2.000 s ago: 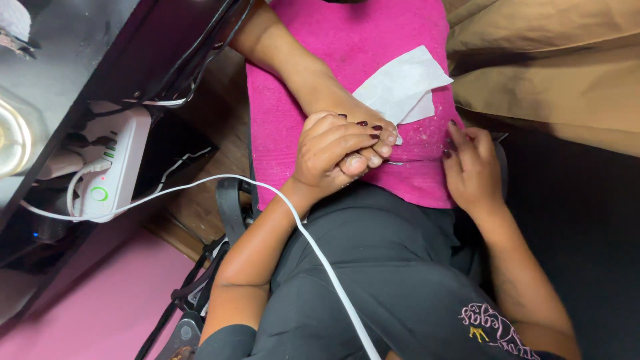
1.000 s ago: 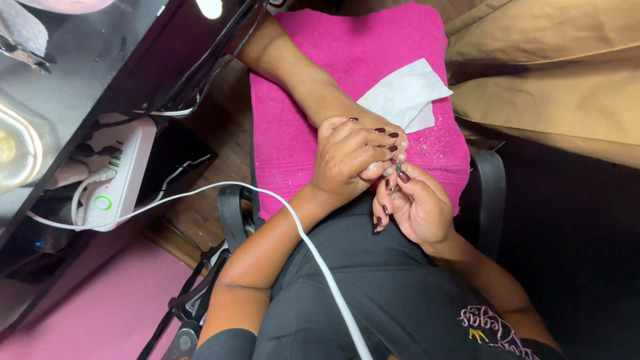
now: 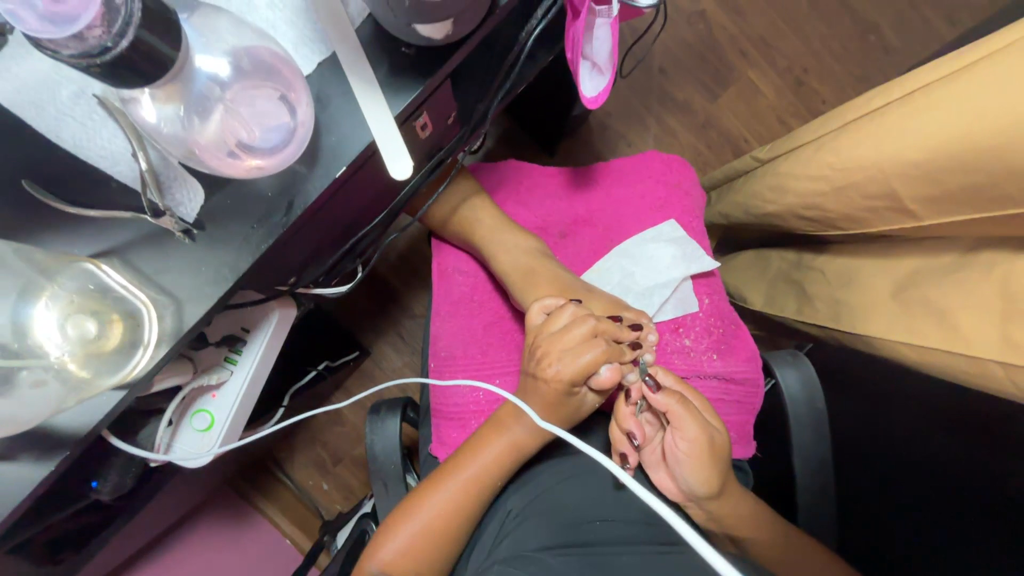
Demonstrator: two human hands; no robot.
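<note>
My left hand wraps over the toes of another person's bare foot, which lies on a pink towel. Close on its right, my right hand pinches a small metal tool between thumb and fingers, its tip at the toes. The tool's kind cannot be made out, as the fingers cover much of it. A folded white paper wipe lies on the towel beside the foot, with pale crumbs scattered near it.
A black desk at upper left bears metal nippers, a white nail file and clear bottles. Below are a white power strip and dark cables. A white cord crosses over my left forearm. Tan curtains hang at right.
My right hand was apart from the foot, on the towel's right side; it has come to the toes and now holds the small tool. My left hand stays on the foot. The view has shifted.
</note>
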